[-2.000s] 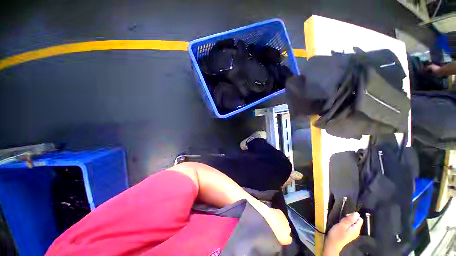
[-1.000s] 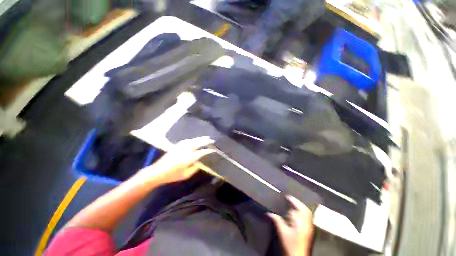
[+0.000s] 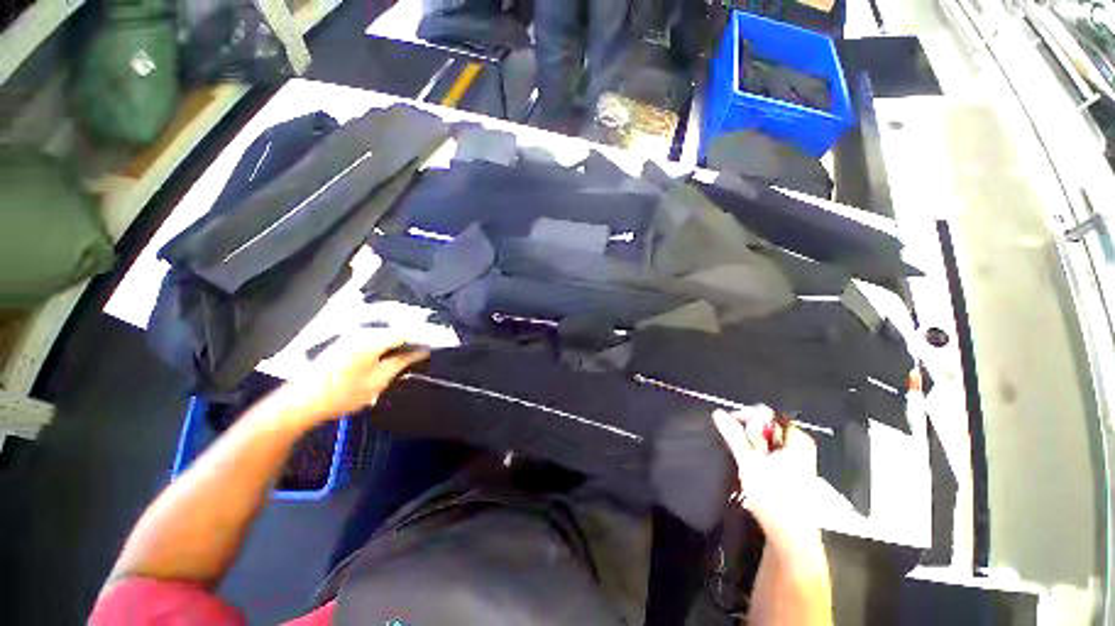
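Note:
A dark zippered panel [image 3: 526,416] lies along the front edge of the white table, with its pale zipper line facing up. My left hand [image 3: 355,382] grips its left end, fingers on the cloth. My right hand [image 3: 764,459] is at its right end, with thumb and finger at the cloth edge. A small reddish thing, which looks like the thread snips [image 3: 770,430], shows in my right hand. A greyer rounded flap [image 3: 692,467] hangs at the panel's right end. More dark zippered panels [image 3: 587,269] spread messily behind it.
Layered panels [image 3: 300,220] lie at the table's left end. A blue basket [image 3: 306,494] is under the left table edge; a blue crate [image 3: 783,116] is beyond the far edge. Green sacks [image 3: 128,80] are at left, a long pale bench [image 3: 1033,245] at right. A person's legs [image 3: 575,55] show beyond.
The view has swung from the floor and baskets to the table. Since one second ago, the panel lies flatter to the view, and my left hand appears further left at its end.

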